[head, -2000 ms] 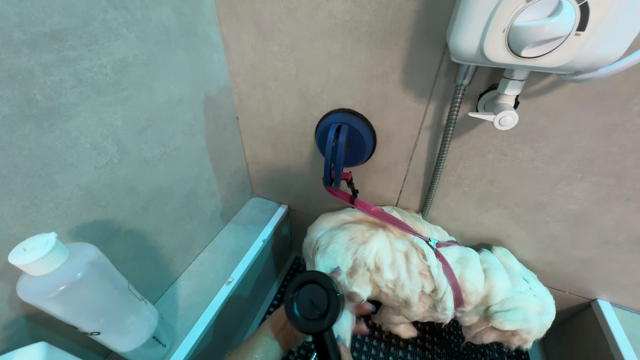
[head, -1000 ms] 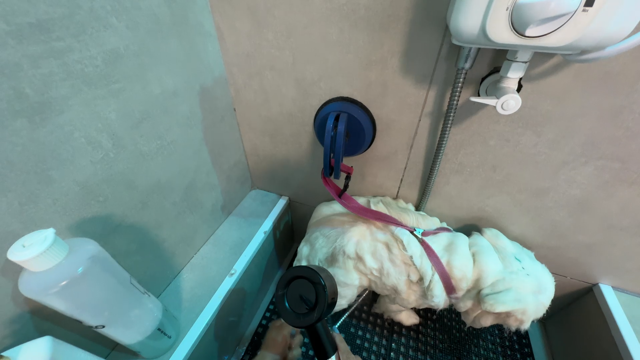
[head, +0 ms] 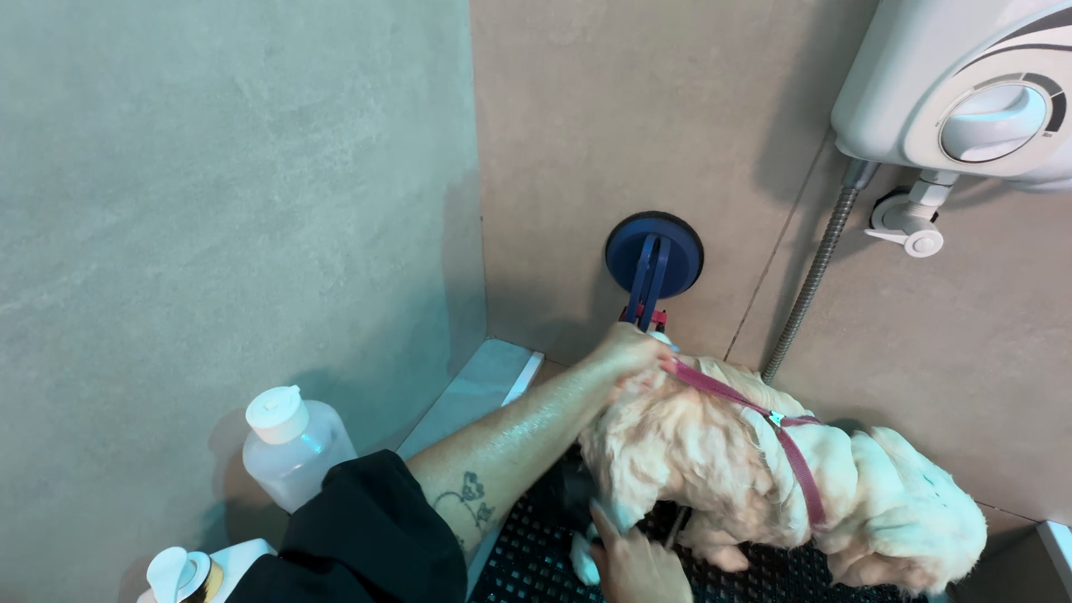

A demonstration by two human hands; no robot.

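A wet, light-coated dog [head: 720, 452] stands along the wall, its rear at the left. My left hand [head: 632, 352] is at its rump, fingers curled beside the pink leash strap [head: 716, 385]; whether they hold tail, fur or strap is unclear. The strap joins a pink harness [head: 800, 473] on the dog's back and runs to a blue suction-cup holder [head: 655, 255] on the wall. Low by the hind leg, my right hand [head: 641, 565] is around the handle end of a dark, blurred shower head [head: 574, 494], mostly hidden.
A white water heater [head: 904, 92] with a metal hose [head: 816, 280] and a white valve [head: 913, 230] is at the upper right. A translucent bottle [head: 297, 452] and a white pump bottle [head: 180, 574] are at the lower left. Black perforated matting [head: 536, 561] lies beneath the dog, beside the tub ledge [head: 469, 394].
My left hand has come up from low by the dog's hind legs to its rump. The shower head has moved down and away to beside the hind leg. The view has shifted left.
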